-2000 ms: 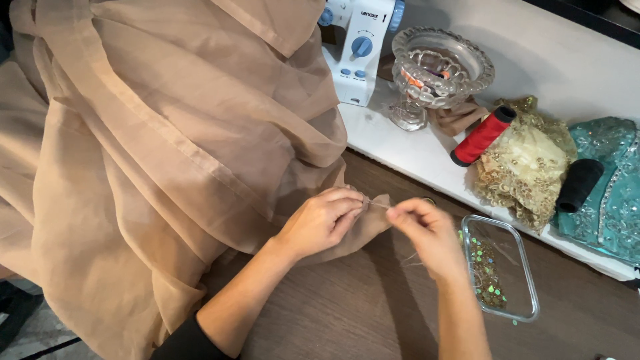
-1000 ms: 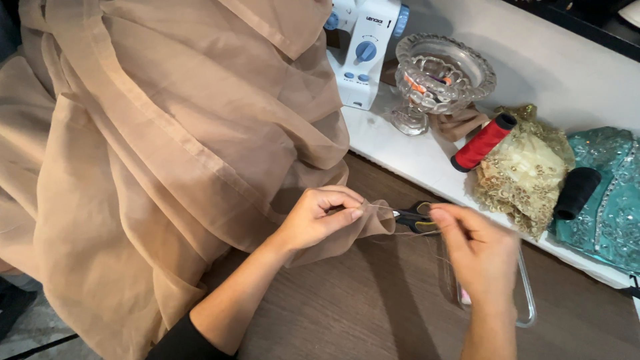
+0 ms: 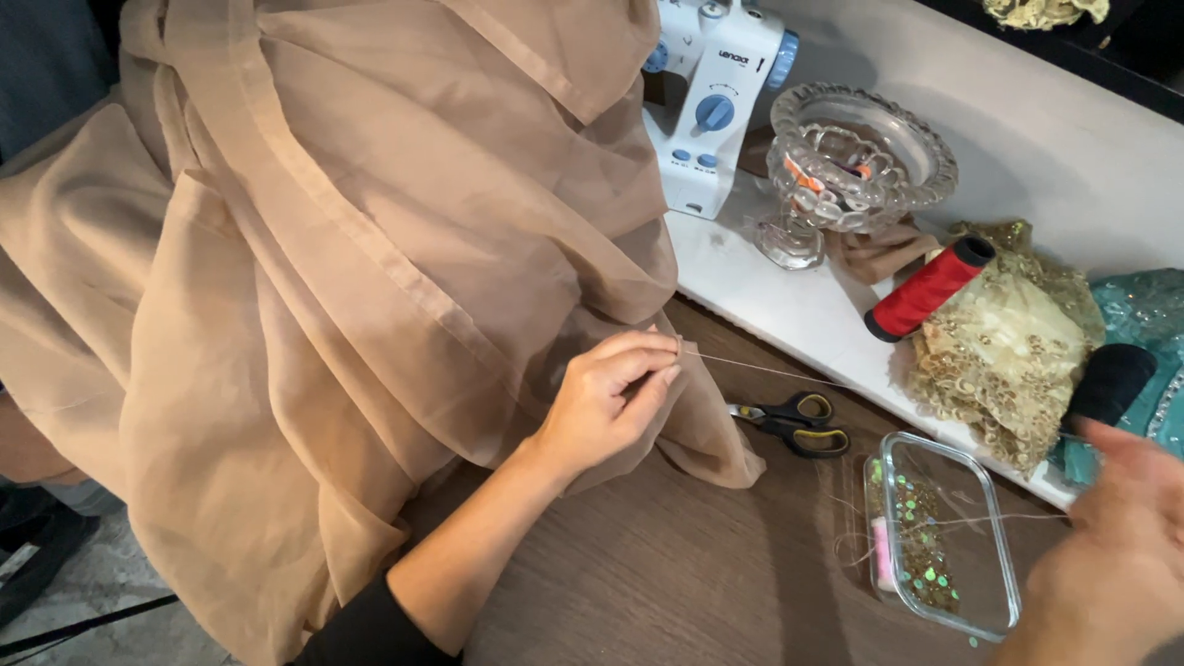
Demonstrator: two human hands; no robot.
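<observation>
Sheer tan fabric [image 3: 370, 277] spreads over the left and centre of the view. My left hand [image 3: 606, 398] pinches the edge of this fabric near its right corner, thumb against fingers. From that pinch a thin pale thread [image 3: 768, 368] runs taut to the right. My right hand [image 3: 1110, 546], blurred at the right edge, is far out from the fabric, its fingers closed on the thread; a needle is too blurred to make out. Black and yellow scissors [image 3: 797, 424] lie on the brown table between the hands, just right of the fabric corner.
A glass container [image 3: 1004, 555] with sequins and a pink item stands near my right hand. On the white ledge are a sewing machine [image 3: 717, 111], a glass pedestal bowl [image 3: 860, 166], a red thread spool [image 3: 930, 289], gold lace [image 3: 999, 370], a black spool [image 3: 1110, 388] and teal fabric [image 3: 1142, 314].
My right hand has moved from close beside the left hand out to the right, drawing the thread out long. My left hand stays at the fabric edge. The scissors now show fully.
</observation>
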